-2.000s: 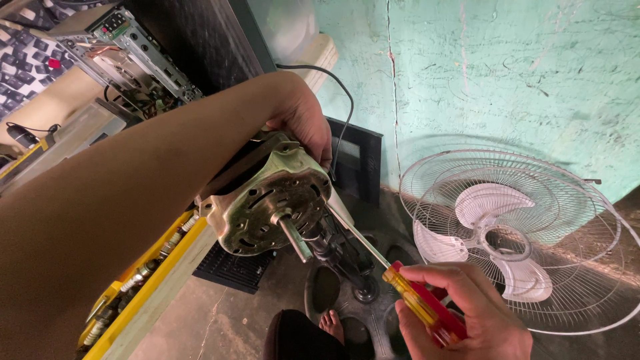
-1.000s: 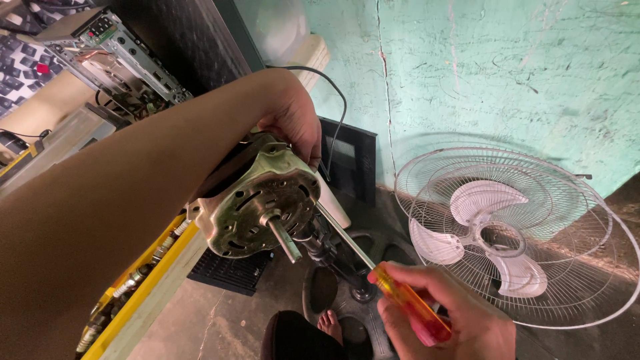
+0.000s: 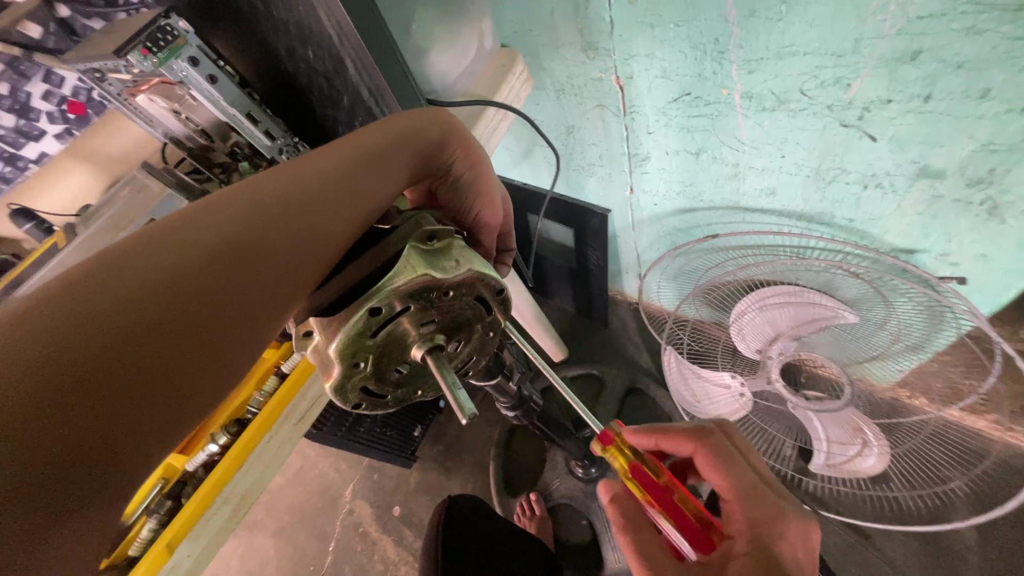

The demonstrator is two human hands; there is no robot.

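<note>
The metal motor housing of a pedestal fan (image 3: 400, 320) sits at centre, its shaft (image 3: 450, 384) pointing down toward the camera. My left hand (image 3: 472, 200) reaches over the back of the motor with bent fingers; what its fingertips touch is partly hidden. My right hand (image 3: 720, 496), at lower right, holds a screwdriver (image 3: 660, 496) by its red and yellow handle. The blade slants up and left to the motor's right edge, and its tip is hidden there. Below the motor is the fan's black stand pole (image 3: 520, 396).
A wire fan guard (image 3: 904, 256) and white fan blades (image 3: 792, 320) lie at right by the green wall. Spark plugs fill a yellow tray (image 3: 220, 480) at lower left. An opened metal computer case (image 3: 216, 80) stands upper left. A black cable (image 3: 552, 152) loops behind my left hand.
The screwdriver's handle has turned in my right hand, showing different red and yellow faces. Its blade stays at the motor's right edge. My left hand remains over the motor.
</note>
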